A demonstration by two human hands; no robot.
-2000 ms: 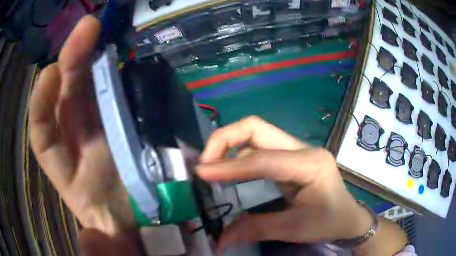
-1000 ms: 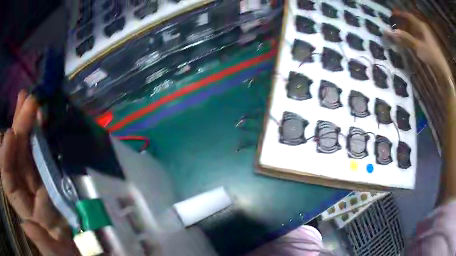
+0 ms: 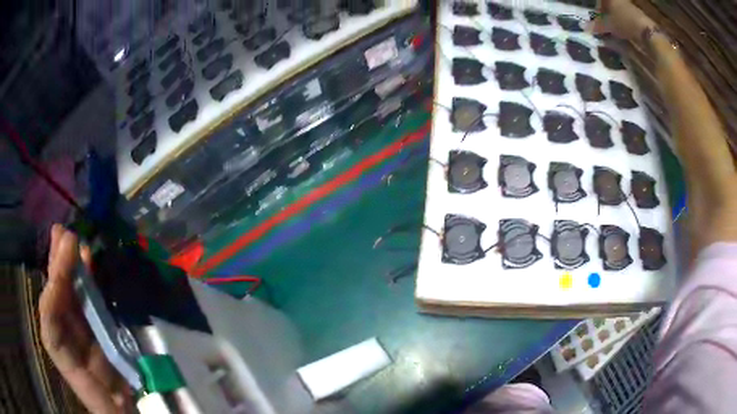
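The speaker tray (image 3: 517, 293) is a white sheet with rows of black speakers and yellow and blue dots at its near edge. My right hand (image 3: 618, 16) is at the tray's far right corner, small and partly cut off by the top edge; what it holds cannot be told. My left hand (image 3: 71, 323) is around the outer side of the grey clamp lever (image 3: 105, 327) at the lower left, fingers partly hidden behind it. The test stand (image 3: 242, 344) has a black upper part and a white housing. Green tape (image 3: 160, 373) wraps the lever end.
A second speaker tray (image 3: 133, 174) lies on dark plastic-wrapped trays (image 3: 267, 154) at the back. A white strip (image 3: 345, 369) lies on the green mat (image 3: 339, 283) beside the stand. Red wires (image 3: 234, 280) are behind the stand. Stacked tray edges show at far left and upper right.
My right hand has left the clamp area and moved out to the tray's far right corner. The view has turned right, so the stand sits lower left. My left hand stays at the lever.
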